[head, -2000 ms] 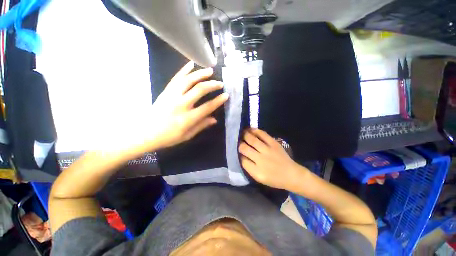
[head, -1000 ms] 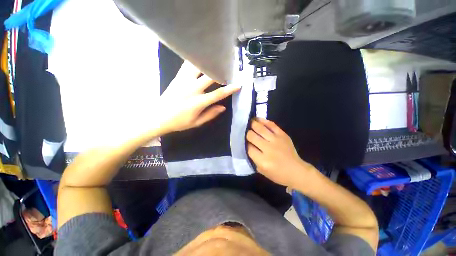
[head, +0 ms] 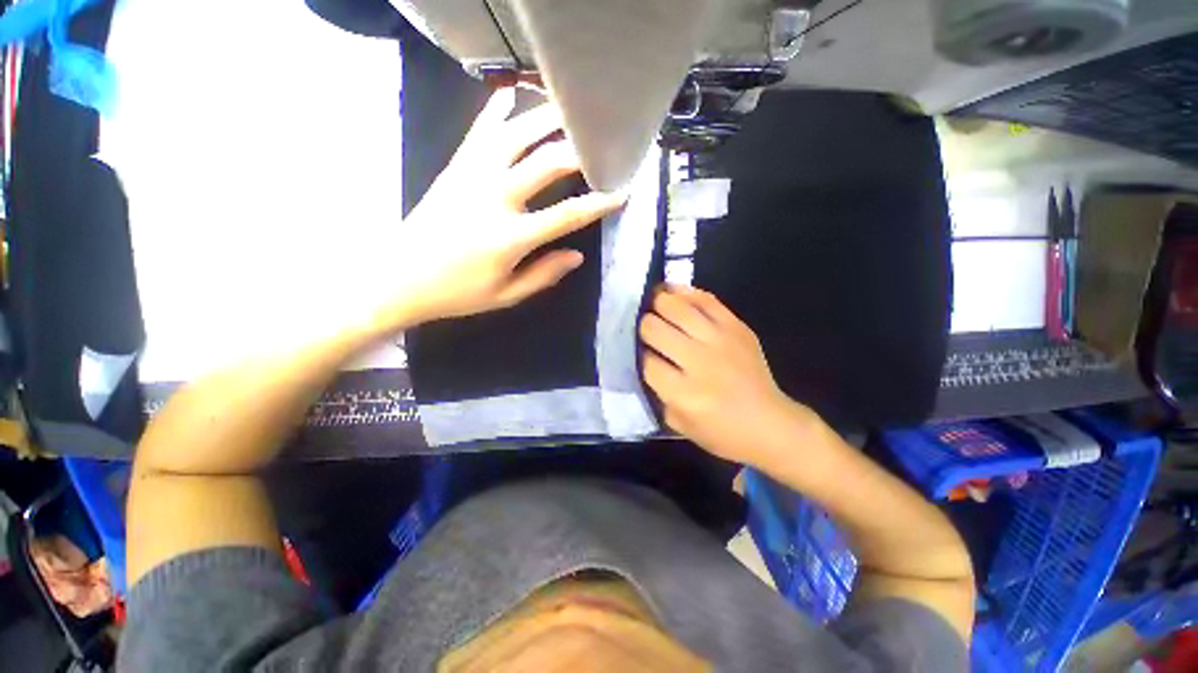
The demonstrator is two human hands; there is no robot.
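A black garment panel (head: 526, 345) lies left of the needle area, with pale grey interfacing (head: 623, 309) along its right and front edges. My left hand (head: 506, 217) lies spread on the panel, its fingertips near the machine head and partly hidden by it. My right hand (head: 709, 368) has its fingers bent on the strip's right edge, nearer me. The sewing machine head (head: 611, 79) hides the needle. A separate black panel (head: 821, 250) lies flat to the right, with a small pale piece (head: 704, 197) near its left edge.
A printed ruler strip (head: 1031, 366) runs along the table's front edge. Slim pointed tools (head: 1055, 270) and a cardboard box (head: 1119, 270) are at the right. Black pieces (head: 72, 283) and a light blue scrap (head: 82, 72) are at the left. Blue baskets (head: 1064, 526) stand below.
The interfaced panel's front edge has moved away from me, towards the machine. My right hand has moved forward with it. My left hand stays spread on the panel. The view has also shifted.
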